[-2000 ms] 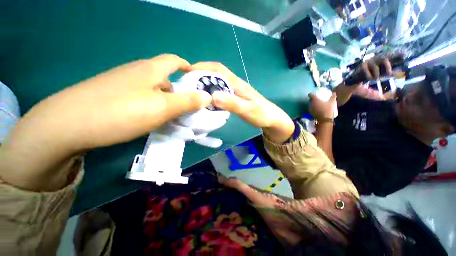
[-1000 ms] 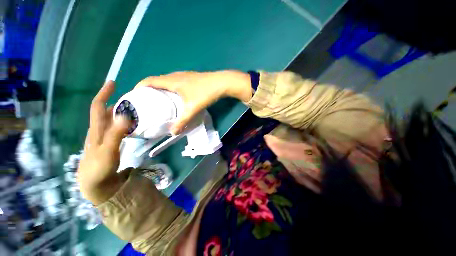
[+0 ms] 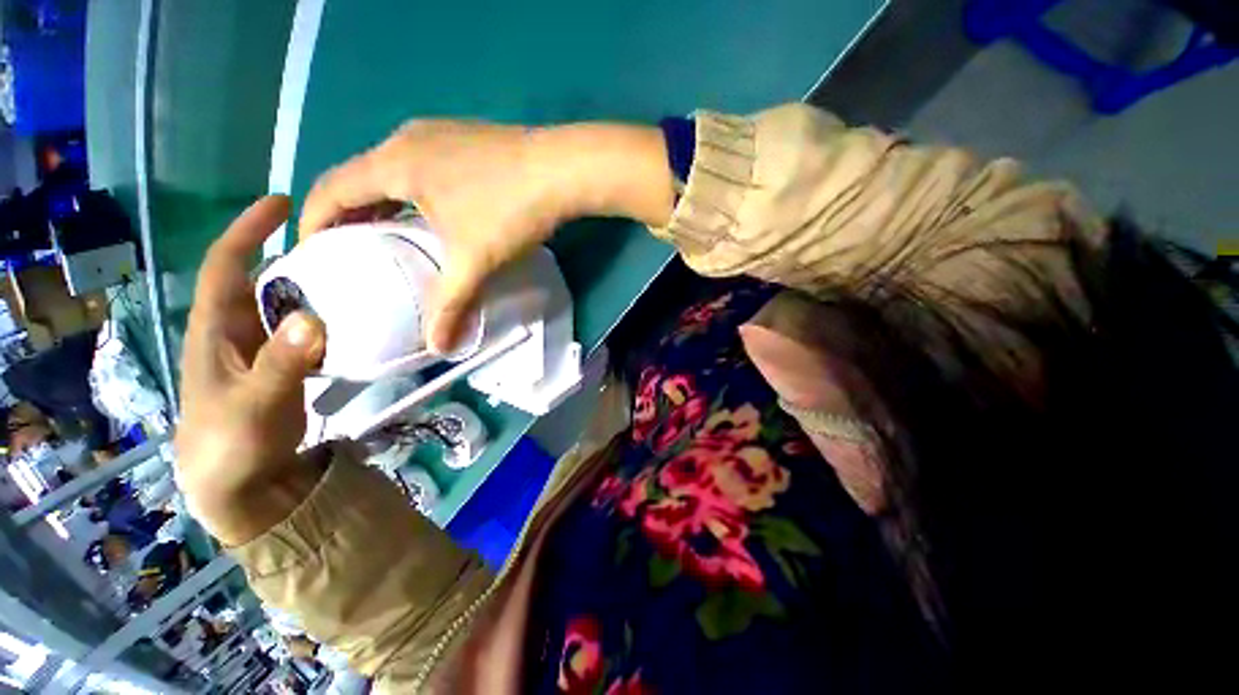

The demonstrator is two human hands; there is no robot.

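A white security camera (image 3: 364,296) is held above the green bench, tilted, with its dark lens and LED face towards the left. My right hand (image 3: 469,190) grips the rounded head from above, its thumb on the near side. My left hand (image 3: 252,373) is at the face end with its fingers spread; its thumb tip touches or covers the edge of the dark face. Its palm side is partly hidden. A white antenna (image 3: 442,387) sticks out below the head. The flat white bracket (image 3: 550,367) points towards my body.
Open camera units (image 3: 455,432) with wires stand on the green bench (image 3: 598,68) below the held camera. A white edging strip (image 3: 292,109) and a green conveyor run at the left. A blue bin (image 3: 503,502) is below the bench edge. A blue frame (image 3: 1114,68) stands on the floor.
The view has turned towards the open units and the neighbouring worker has left it. The camera's face has turned leftwards. My left hand has moved off the camera's side, and its fingers have spread.
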